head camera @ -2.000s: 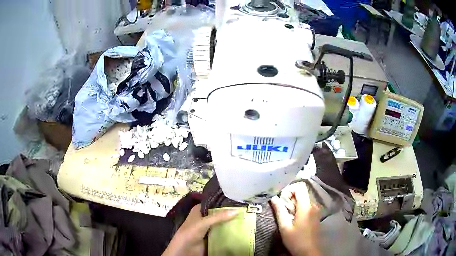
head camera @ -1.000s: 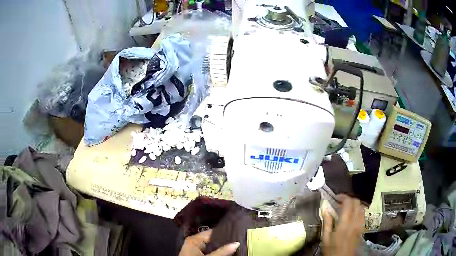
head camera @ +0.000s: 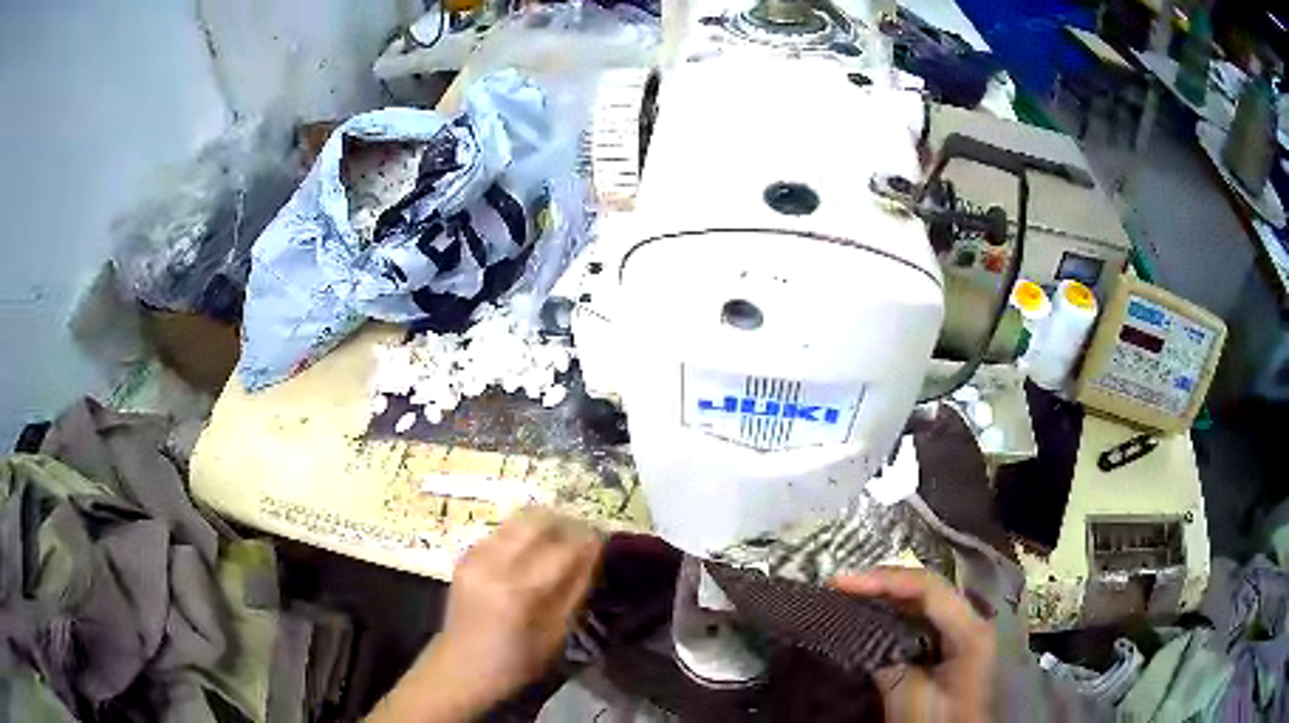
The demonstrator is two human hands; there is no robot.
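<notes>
Dark brown garment cloth with a finely striped section (head camera: pixel 820 610) lies at the needle area under the white JUKI sewing machine head (head camera: pixel 770 381). My right hand (head camera: pixel 940 636) grips the striped section at its right end, fingers on top. My left hand (head camera: pixel 530 586) is at the front edge of the table, left of the machine head, with its fingers curled together and blurred; whether it holds anything is unclear. The rounded bed end (head camera: pixel 718 647) shows below the needle area, between the hands. The yellow-green patch is not visible.
Small white pieces (head camera: pixel 474 367) lie loose beside a pale blue plastic bag (head camera: pixel 382 254) on the cream table (head camera: pixel 325 480). Right are two white thread cones (head camera: pixel 1057 339), a control panel (head camera: pixel 1152 353) and a flat black rectangle (head camera: pixel 1039 473). Cloth heaps (head camera: pixel 127 565) lie at the left and lower right.
The yellow-green patch has gone from view and the striped section has turned up at the right. The bed end is now uncovered. My left hand has left the cloth and moved up to the table edge.
</notes>
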